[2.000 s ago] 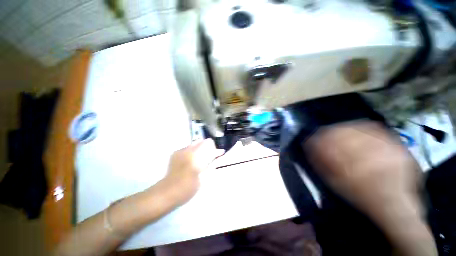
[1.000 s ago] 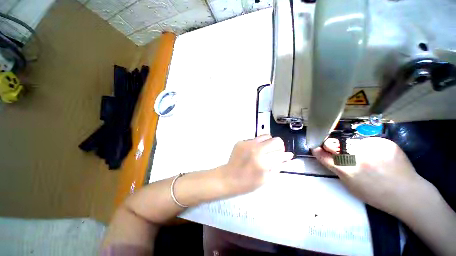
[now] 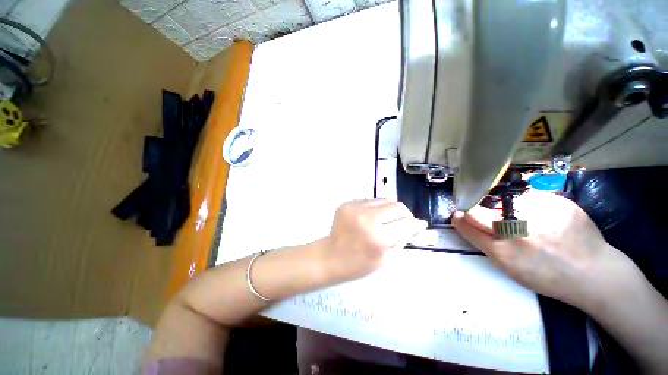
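A black shiny piece [image 3: 439, 203] lies under the sewing machine head [image 3: 439, 88] at the needle area. My left hand [image 3: 373, 236] presses its fingertips on the piece's left front edge. My right hand [image 3: 538, 238] holds the piece's right side with thumb and finger, partly behind the knurled screw [image 3: 510, 228]. The black garment body [image 3: 630, 198] spreads right of and behind my right hand. The needle tip and presser foot are hidden by the grey curved guard [image 3: 498, 110].
A bundle of black strips [image 3: 170, 172] lies on brown cardboard [image 3: 80, 220] at left. A white-blue ring [image 3: 239, 146] sits near the orange table edge [image 3: 212, 176]. A blue part [image 3: 548, 182] shows behind my right hand. A yellow object [image 3: 10, 124] is at far left.
Since two seconds ago, my right hand has come from the garment at right to the needle area, and the view has shifted. Over the last second both hands stay nearly in place.
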